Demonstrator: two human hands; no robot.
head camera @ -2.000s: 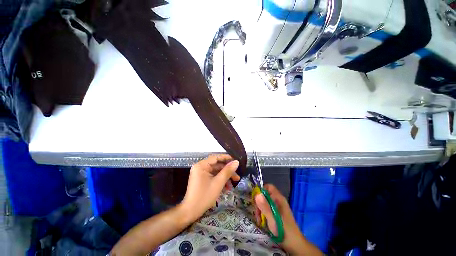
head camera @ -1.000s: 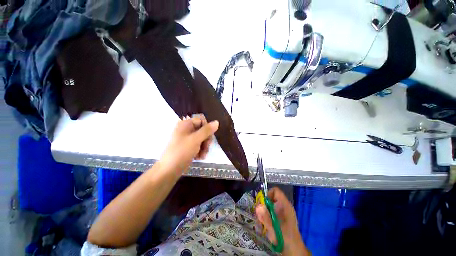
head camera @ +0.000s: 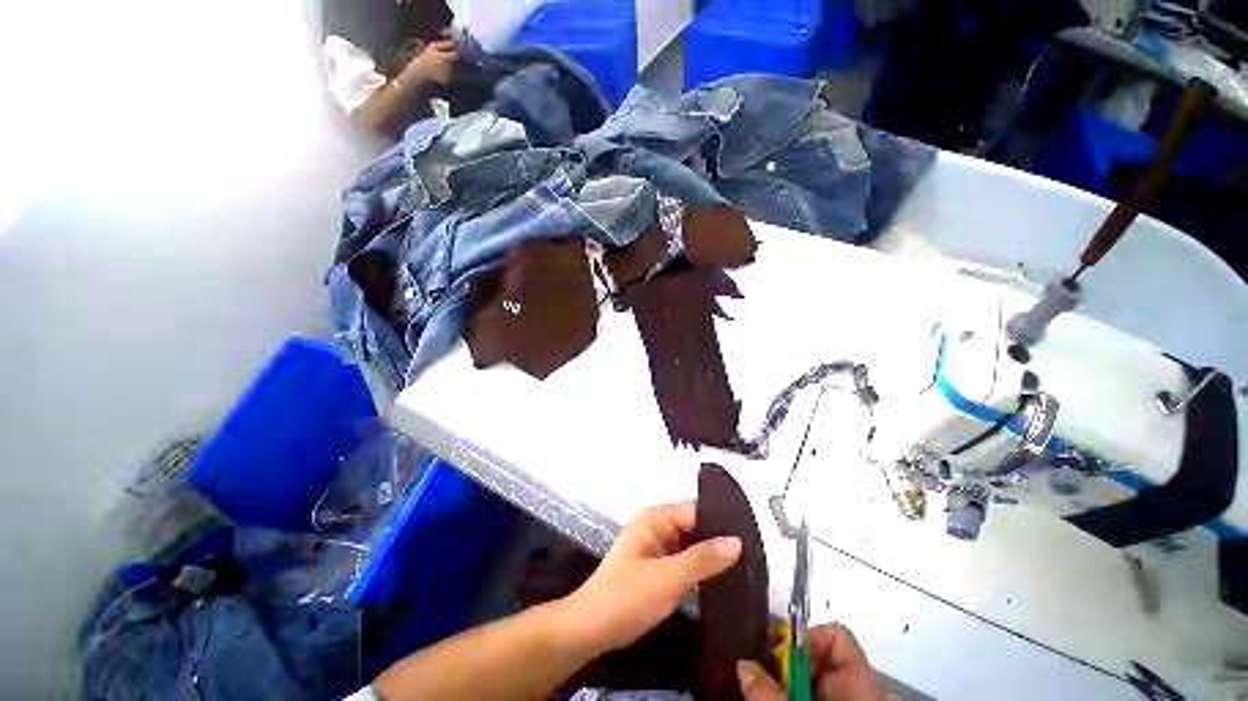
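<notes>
My left hand [head camera: 650, 575] holds a dark brown curved piece [head camera: 732, 589] upright by its left edge, over the table's front edge. My right hand [head camera: 828, 667] is low in the picture, partly cut off, around the scissors [head camera: 799, 603] with green and yellow handles. The blades point up, just right of the piece, and look closed. My right fingers also touch the piece's lower part. A pile of cut brown pieces [head camera: 684, 356] lies on the table beyond, and a numbered brown piece [head camera: 537, 308] lies left of it.
A heap of denim garments [head camera: 507, 192] lies at the table's far left. The white sewing machine [head camera: 1095, 425] stands right. Plaid strip [head camera: 801, 388] curls beside it. Thread snips [head camera: 1157, 685] lie lower right. Blue bins [head camera: 283, 431] and more denim [head camera: 226, 616] are lower left. Another person's hand [head camera: 435, 62] is at the top.
The view has tilted up and left, showing more of the room. My left hand has lifted the curved piece away from the pile and brought it beside the scissors.
</notes>
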